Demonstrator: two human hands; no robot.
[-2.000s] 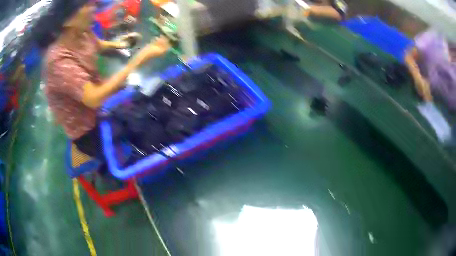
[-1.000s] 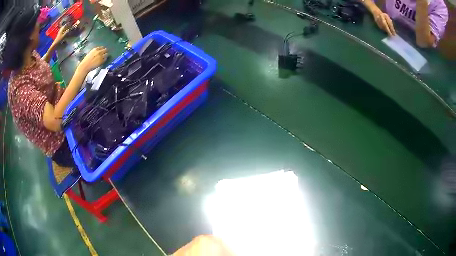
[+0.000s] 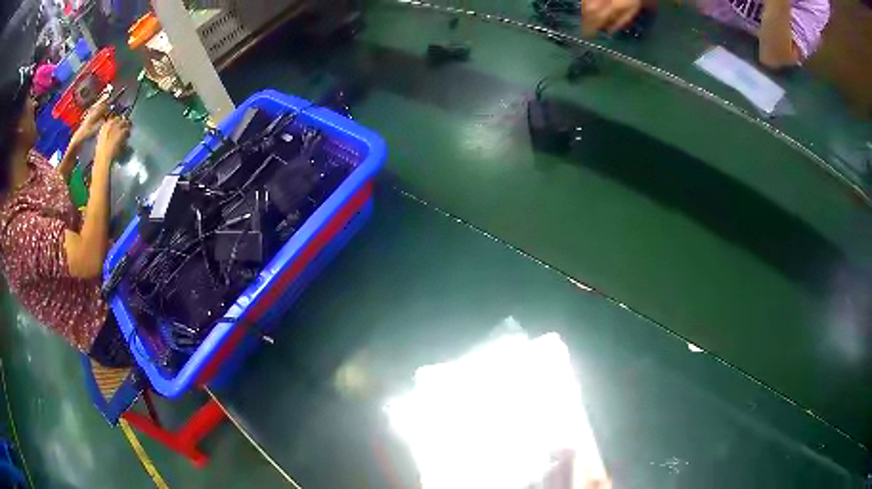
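Observation:
A glaring white sheet (image 3: 492, 411) lies on the green bench at the bottom centre. Washed-out fingertips show at its lower right, cut off by the frame's bottom edge; they appear to be my right hand (image 3: 578, 471), and whether it holds anything is not clear. My left hand is not in view. A blue-rimmed basket (image 3: 311, 234), heaped with black power adapters (image 3: 237, 244) and cords, stands left of the sheet, with a red band below its rim. A black adapter (image 3: 550, 127) with a cord lies on the green belt beyond.
A co-worker (image 3: 43, 224) sits at the left on a stool with red legs (image 3: 196, 435). Across the belt, another person's hand (image 3: 612, 13) is near dark items, beside a pale sheet (image 3: 741, 78). A white post (image 3: 194, 62) stands behind the basket.
The view has shifted, with the basket now further left. The orange-toned hand at the bottom centre is gone; fingertips now show at the sheet's lower right. The hand across the belt has left the pale sheet.

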